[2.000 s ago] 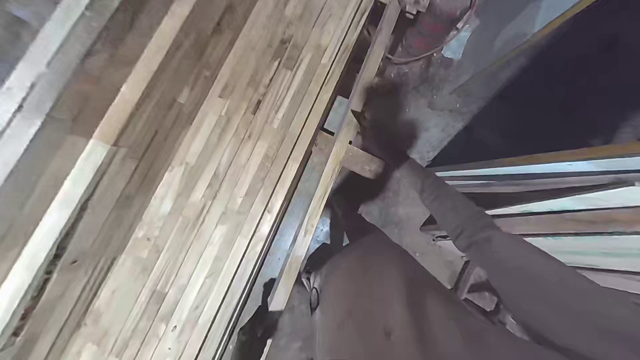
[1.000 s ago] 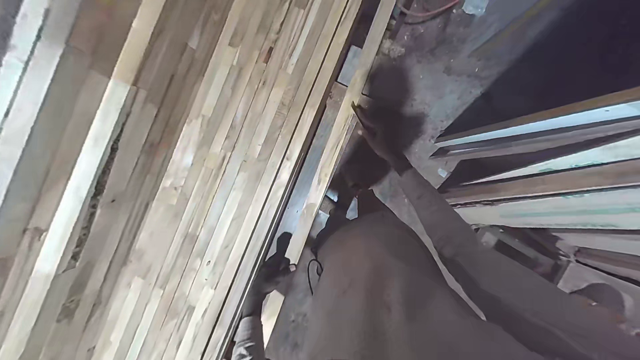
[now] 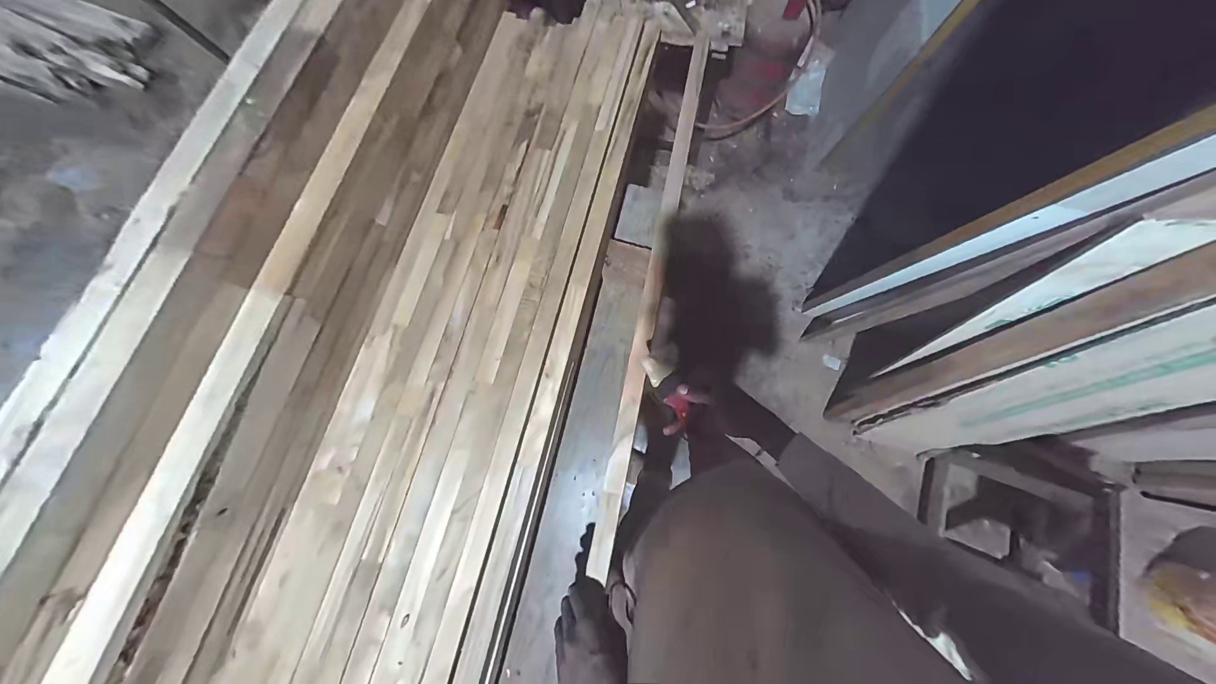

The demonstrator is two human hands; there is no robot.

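A long narrow wooden strip (image 3: pixel 673 180) runs lengthwise beside a large panel of joined wood strips (image 3: pixel 456 313), with a gap between them. At the strip's lower end is my left hand (image 3: pixel 589 632), its fingers curled around that end. My right hand (image 3: pixel 701 404), dark and blurred, is beside the strip's right edge around its middle. A small red thing (image 3: pixel 676 408) and a pale yellowish thing (image 3: pixel 655 366) show at its fingers; what they are is not clear. Whether the right fingers grip anything is hidden in shade.
Wooden boards with pale edges (image 3: pixel 1064 380) are stacked at the right, near a dark sheet (image 3: pixel 988 133). A hose (image 3: pixel 760 123) curves across the floor at the top. Below the boards stands a dark frame (image 3: pixel 1021 532). Wood pieces (image 3: pixel 76 43) lie at the upper left.
My left hand, at the strip's edge a second ago, is now at its lower end. My right hand has moved down along the strip. The red thing now shows by it.
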